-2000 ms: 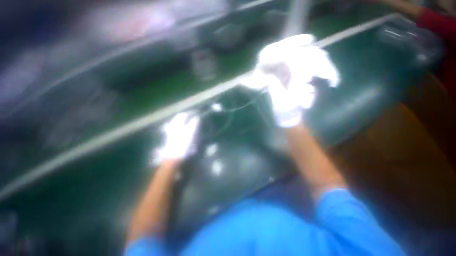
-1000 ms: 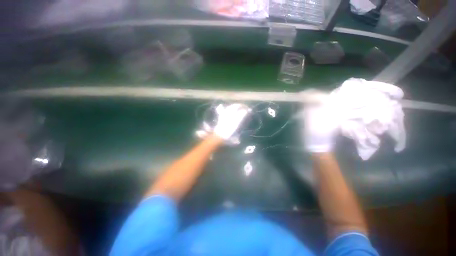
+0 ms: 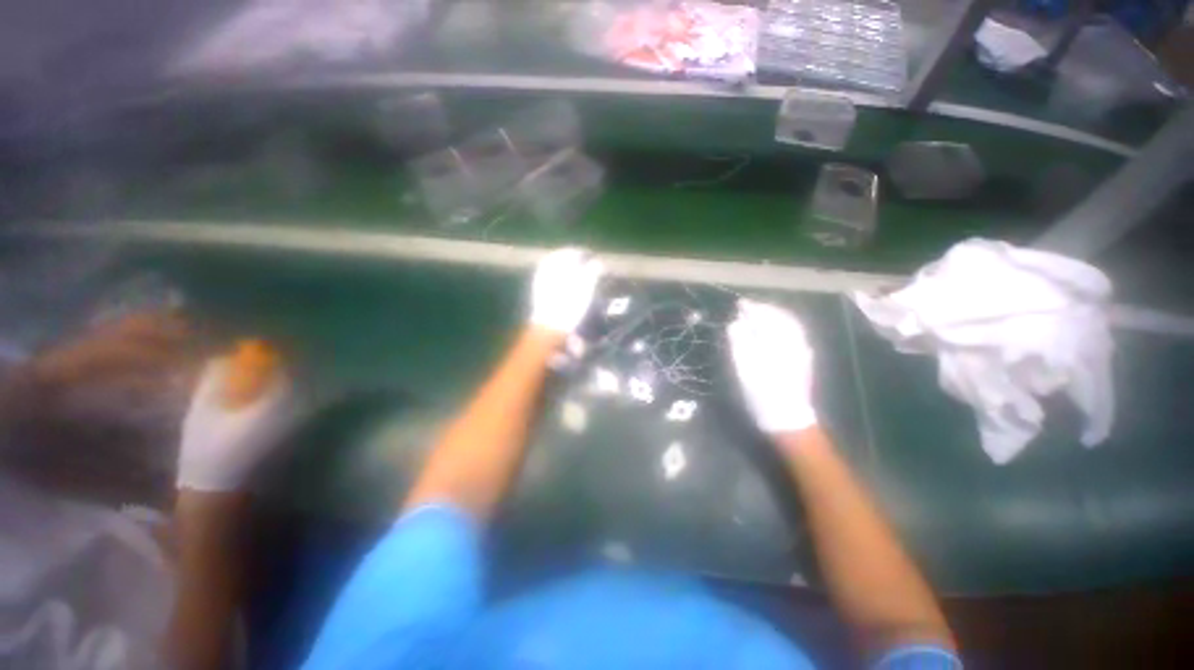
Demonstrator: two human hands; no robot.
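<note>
A loose tangle of thin pale wire leads [image 3: 678,343] lies on the green work surface between my hands. Several small white diamond-shaped end pieces [image 3: 673,459] lie around and below it. My left hand [image 3: 566,291], in a white glove, is at the tangle's left, by the pale rail. My right hand [image 3: 773,364], also gloved in white, is at its right, with fingertips near the wires. Both gloves are overexposed, so whether the fingers grip a wire cannot be told.
A crumpled white cloth [image 3: 1006,327] lies at the right beside a post. Clear plastic boxes [image 3: 845,202] stand on the green belt behind the pale rail [image 3: 393,249]. A bag with red-orange contents [image 3: 681,37] and a gridded tray [image 3: 834,42] lie behind. A neighbour's gloved hand [image 3: 220,425] is at the left.
My right hand has moved away from the white cloth to the tangle's right side. My left hand has moved slightly left. A neighbour's gloved hand has come into view at the left.
</note>
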